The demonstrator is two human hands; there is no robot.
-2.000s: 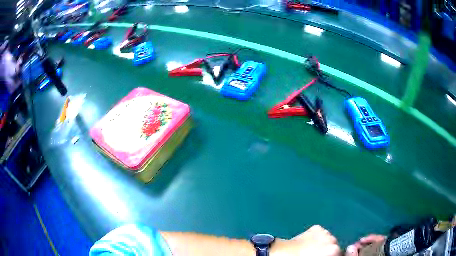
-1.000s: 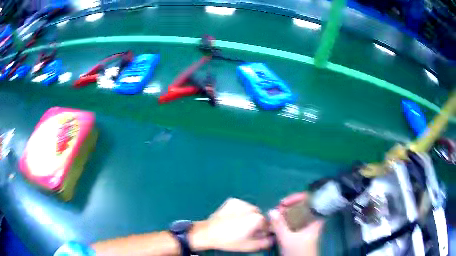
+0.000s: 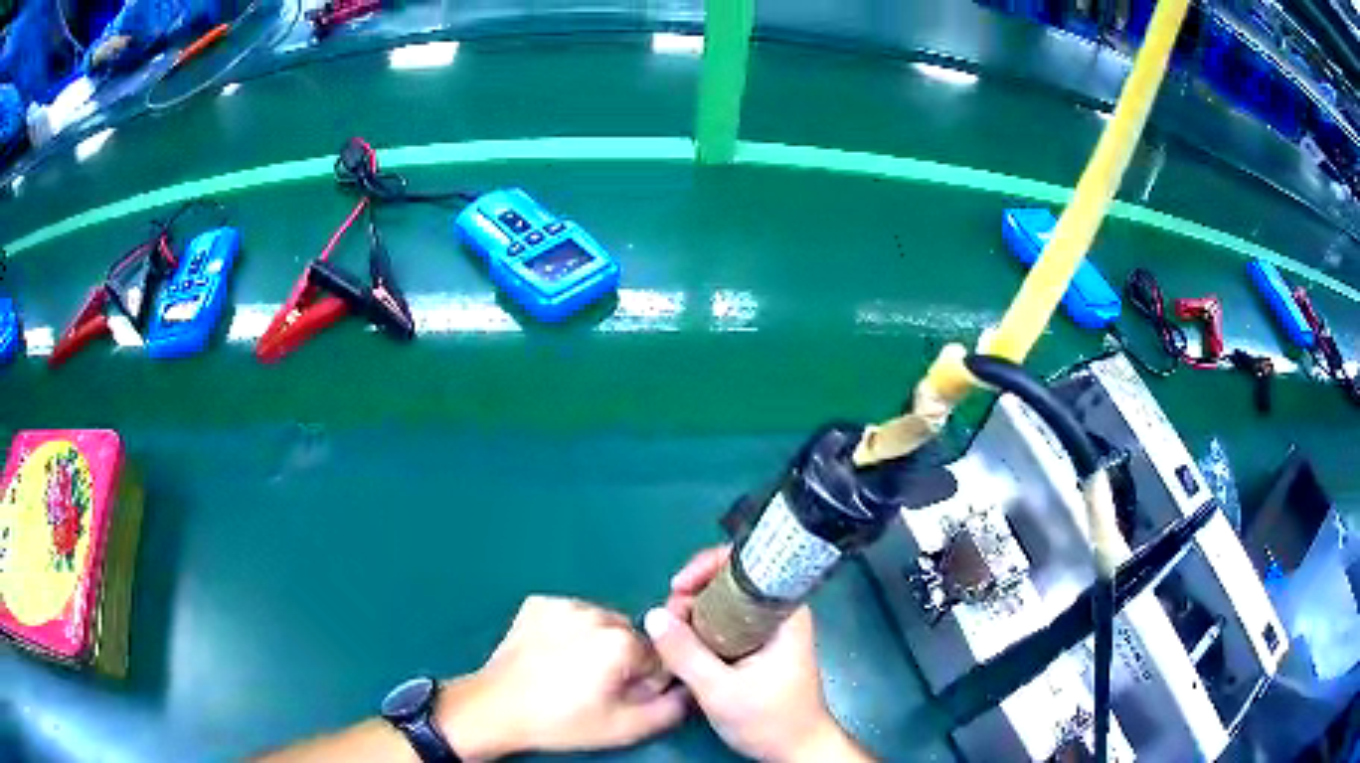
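Note:
My right hand is closed around the tan wrapped grip of the electric screwdriver, a thick black cylinder with a white label, tilted up to the right. A yellow suspension cord runs up from its top. My left hand, with a black watch on the wrist, is curled and touches the right hand's fingertips at the driver's lower end. The driver's tip and whatever the left fingers may hold are hidden.
Two grey-white screw feeders stand at right. A pink-red tin box is at left. Beyond lie blue battery testers with red clamps and black clamps. A clear plastic bag is beyond the feeders. A blue-clothed person shows top left.
The view has swung right, so the tin box and testers have shifted left and the feeders show fully. The driver now stands out clearly in my right hand. Both hands remain together.

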